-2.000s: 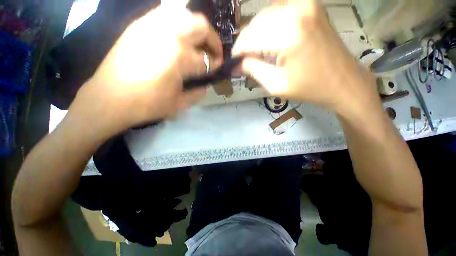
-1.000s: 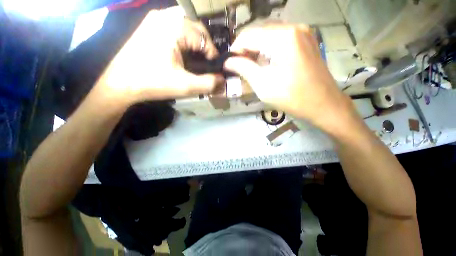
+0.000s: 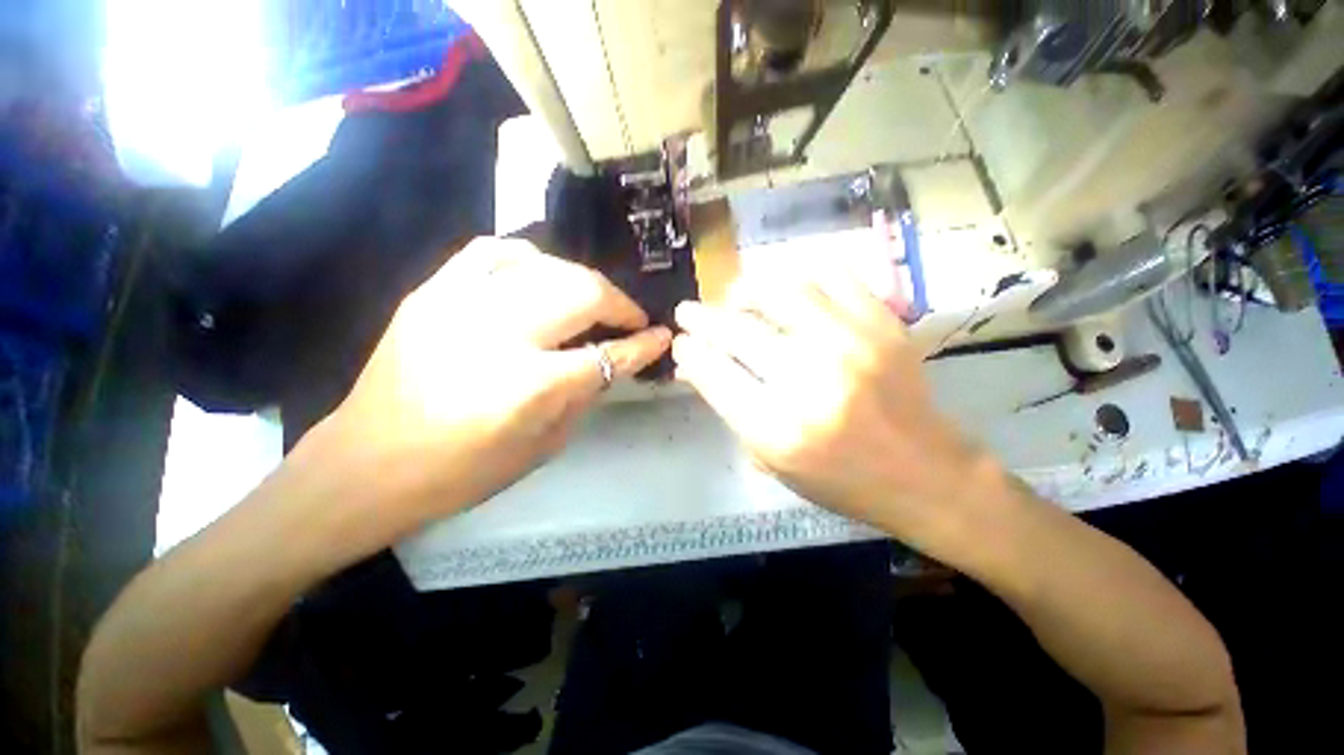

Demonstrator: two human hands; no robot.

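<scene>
The black garment (image 3: 369,236) lies to the left of the machine, with a red edge at its far end. Its narrow hem (image 3: 619,273) runs around the machine bed beside the presser foot (image 3: 652,221). My left hand (image 3: 509,369) pinches the hem's near edge between thumb and fingers, just in front of the presser foot. My right hand (image 3: 818,391) holds the same edge with its fingertips, close against the left fingertips. The fingers hide part of the hem. Whether the presser foot rests on the fabric is unclear.
The cream machine (image 3: 914,133) fills the upper right, with a dark metal frame (image 3: 722,111). Snips with blue handles (image 3: 911,266) lie on its bed. A small tool (image 3: 1083,381) and brown scrap (image 3: 1187,413) lie right on the white table (image 3: 619,472). A lamp glares upper left.
Both hands have moved nearer to me from over the needle area, bringing the hem onto the machine bed by the presser foot. The view has shifted, showing more of the machine.
</scene>
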